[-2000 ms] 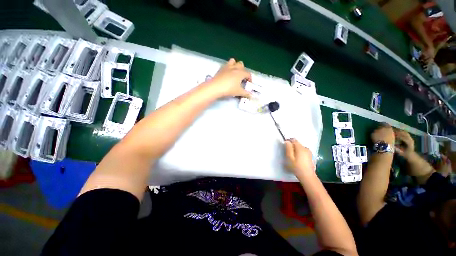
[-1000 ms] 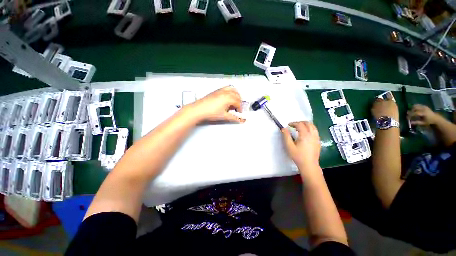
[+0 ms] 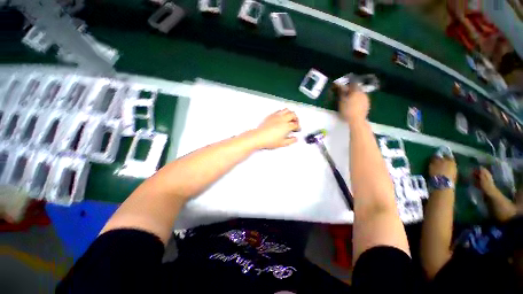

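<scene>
My left hand (image 3: pixel 280 129) rests on the white mat (image 3: pixel 258 178) with its fingers curled down; whether anything is under them is hidden. The mallet (image 3: pixel 335 170) lies on the mat right of it, its dark head with a yellow-green face towards the belt and its black handle running down beside my right forearm. My right hand (image 3: pixel 354 104) reaches over the mat's far edge, blurred, with its fingertips at a white device unit (image 3: pixel 344 79); I cannot tell if they grip it. A second white unit (image 3: pixel 313 84) lies just left of it.
Stacked white frames (image 3: pixel 51 123) fill the left, with a loose frame (image 3: pixel 143 154) beside the mat. More frames (image 3: pixel 410 189) overlap at the right. Scattered units lie on the green belt (image 3: pixel 229 54) beyond. Another person's watch-wearing arm (image 3: pixel 440 201) is at the right.
My right hand has let go of the mallet and moved forward to the units beyond the mat. The mallet now lies on the mat. The camera view has tilted.
</scene>
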